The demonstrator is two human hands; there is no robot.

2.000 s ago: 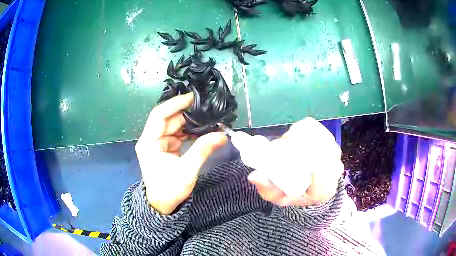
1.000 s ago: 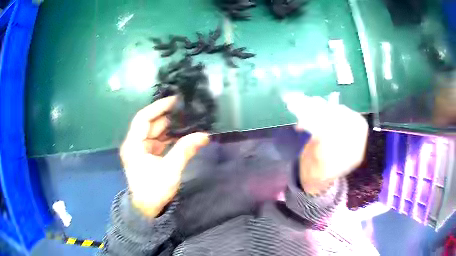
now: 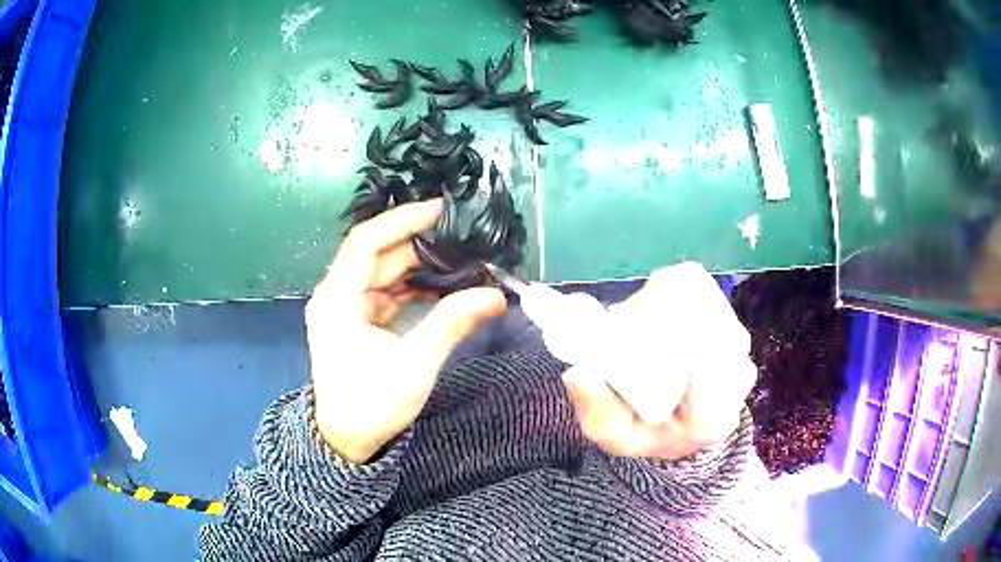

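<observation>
My left hand [image 3: 384,329] holds a glossy black spiky cluster, the joined piece [image 3: 467,247], between thumb and fingers at the green table's near edge. My right hand [image 3: 681,362] is closed round a white glue bottle [image 3: 565,318], washed out by glare. The bottle's narrow nozzle points left and meets the near side of the black piece close to my left thumb. Several black spiky pieces [image 3: 439,154] lie just beyond my left hand, partly overlapping the held one in view. A loose row of black spiky pieces [image 3: 472,88] lies farther up the table.
More black parts [image 3: 659,20] lie at the table's far side. A white strip [image 3: 768,152] lies on the green table [image 3: 659,209] at right. A blue bin [image 3: 38,253] stands at left. A dark mass of parts [image 3: 790,351] and a ribbed crate [image 3: 917,417] are below right.
A second ago my right hand and the bottle were away to the right; now the nozzle is back at the held piece. Small black pieces on the table lie as before.
</observation>
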